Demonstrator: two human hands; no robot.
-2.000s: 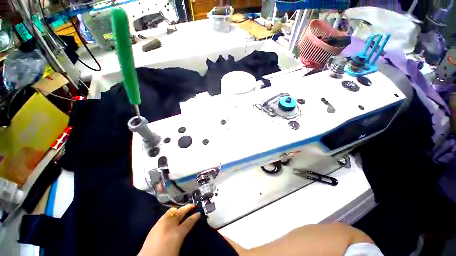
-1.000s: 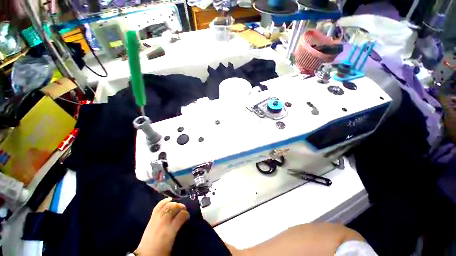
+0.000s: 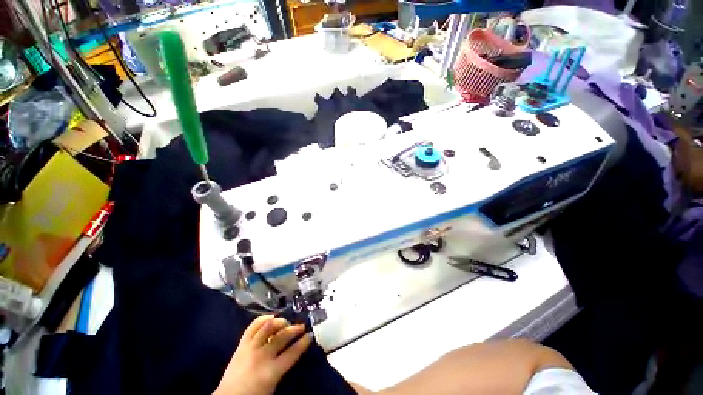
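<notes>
The dark garment piece (image 3: 166, 324) lies left of and in front of the white sewing machine (image 3: 362, 200). Its edge runs up to the presser foot area (image 3: 308, 305) at the left end of the head. My left hand (image 3: 266, 351) is on the cloth just in front of the foot, fingers bent and gripping it near the edge. My right forearm comes in from the lower right; its hand is hidden at the cloth and the picture's bottom edge. The needle tip is too small to make out.
Scissors (image 3: 418, 251) and black thread snips (image 3: 486, 268) lie under the machine arm. A green-handled tool (image 3: 183, 96) stands at the head's left end. A pink basket (image 3: 487, 68) is behind. A yellow packet (image 3: 54, 216) lies left, purple fabric (image 3: 628, 116) right.
The view has shifted slightly. My left hand drew back a little from the foot, then moved up close to it again, staying on the cloth. My right forearm is nearly unchanged.
</notes>
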